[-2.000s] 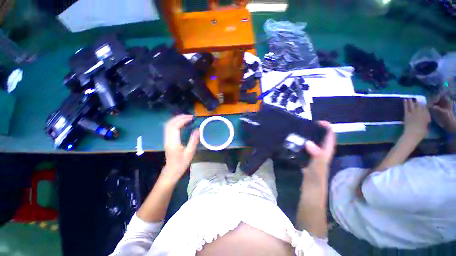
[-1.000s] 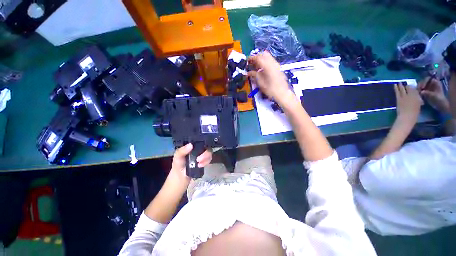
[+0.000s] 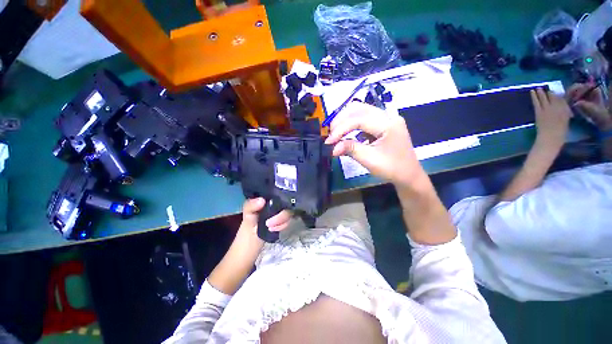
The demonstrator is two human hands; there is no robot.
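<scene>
My left hand (image 3: 267, 218) grips the short handle of a black boxy device (image 3: 258, 171) with a pale label, held above the bench's front edge. My right hand (image 3: 376, 144) is at the device's upper right edge, thumb and fingertip close together; whether a small piece is between them cannot be told. Small black pieces (image 3: 377, 95) lie on a white paper sheet (image 3: 433, 77), partly behind my right hand. A blue pen (image 3: 347, 102) lies slanted there. An orange fixture (image 3: 221, 44) stands behind the device, with dark blocks (image 3: 302, 104) on its base.
Stacked black units (image 3: 171, 117) lie at left. A clear plastic bag (image 3: 355, 40) and loose black parts (image 3: 473, 50) lie behind the paper. A black strip sheet (image 3: 470, 117) lies at right under a coworker's hand (image 3: 551, 114). A white board (image 3: 67, 40) is back left.
My left hand has taken the device by its handle. My right hand let go of it, reached to the small pieces, then came back to its edge. The view has shifted; the white ring is out of sight.
</scene>
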